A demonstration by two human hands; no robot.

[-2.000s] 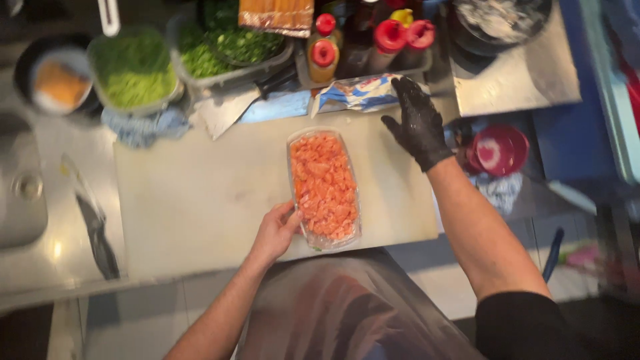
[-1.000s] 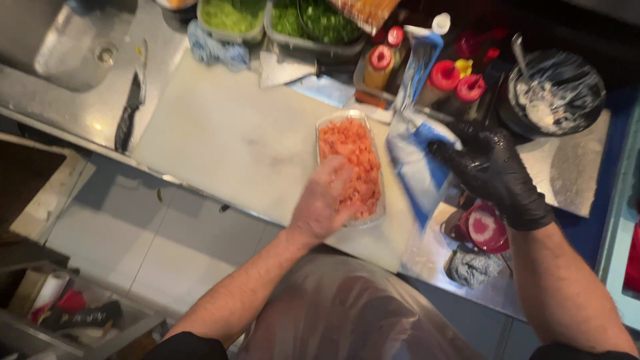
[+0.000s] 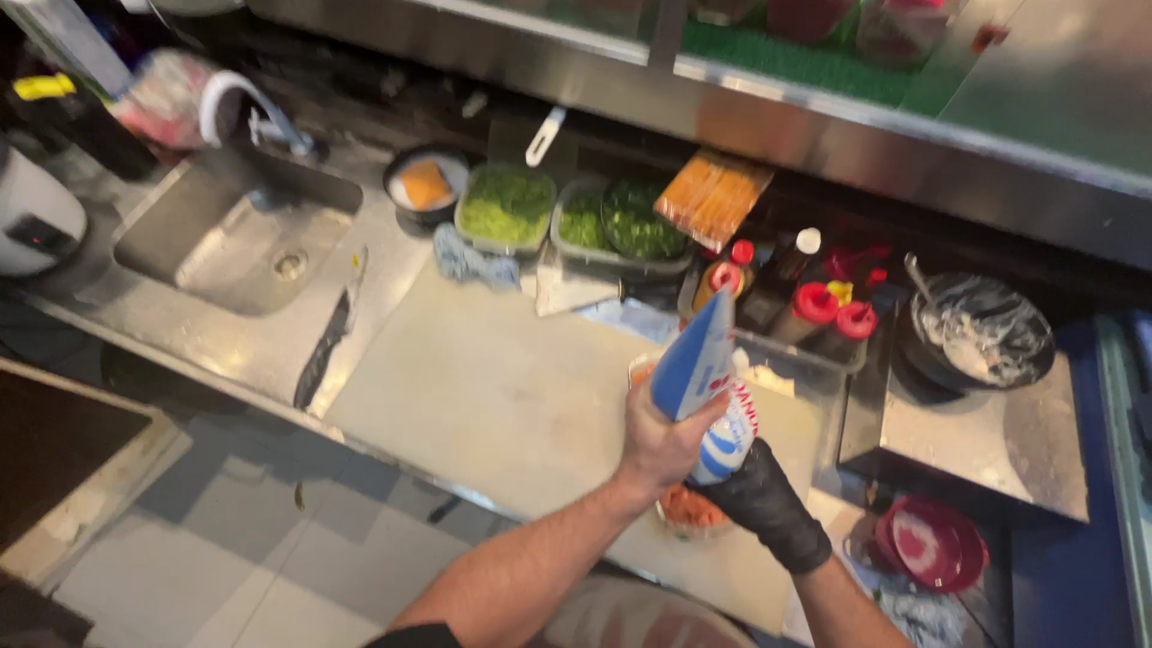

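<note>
A blue and white plastic pouch with red lettering [image 3: 697, 360] is gripped between both hands above the cutting board [image 3: 504, 378]. My bare left hand [image 3: 666, 436] wraps its left side. My right hand [image 3: 765, 504], in a black glove, holds its lower right part. Under the pouch and hands lies a clear tray of diced orange-pink fish [image 3: 691, 509], mostly hidden; only its ends show.
Left are a sink [image 3: 247, 243] and a dark-handled knife [image 3: 333, 333]. Behind the board stand tubs of chopped greens [image 3: 506, 209], a blue cloth [image 3: 472, 259], a cleaver [image 3: 567, 290] and sauce bottles [image 3: 814, 306]. Right are a black bowl with a spoon [image 3: 981, 333] and a magenta bowl [image 3: 931, 544].
My left hand has left the fish tray and taken hold of the pouch. My right hand has brought the pouch from the back of the board to above the tray. The view has shifted widely.
</note>
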